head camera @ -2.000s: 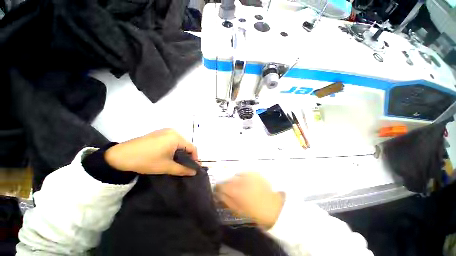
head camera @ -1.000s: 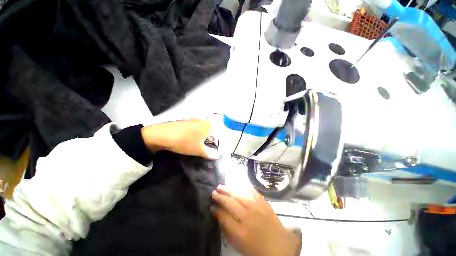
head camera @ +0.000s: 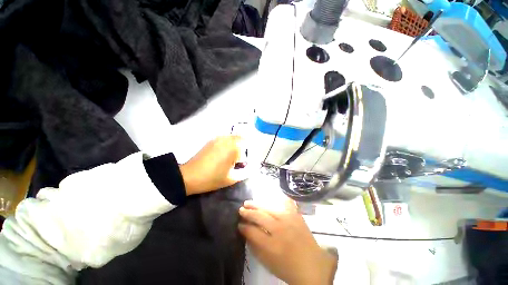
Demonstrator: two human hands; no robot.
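Note:
The dark cloth [head camera: 195, 239] lies under my hands, its right edge running up to the sewing machine's needle area [head camera: 267, 172], where a bright glare hides the detail. My left hand [head camera: 214, 165] is at the far end of the cloth, fingers bent beside the needle area; its fingertips are partly lost in glare. My right hand [head camera: 284, 239] lies low on the right edge of the cloth, fingertips touching it. I cannot tell whether the right hand pinches the cloth or only presses it. The white machine head [head camera: 312, 117] with a blue stripe looms close.
More dark cloth [head camera: 184, 67] is heaped at the left and far left. A slim yellow-green and brown item [head camera: 373, 206] lies right of the machine face. An orange piece [head camera: 490, 225] sits above dark cloth at the right edge. A red-brown basket [head camera: 408, 22] stands behind the machine.
Since two seconds ago the view has leaned in close to the machine, and the cloth edge and both hands have come to the needle area. In the last second the left hand has shifted only slightly.

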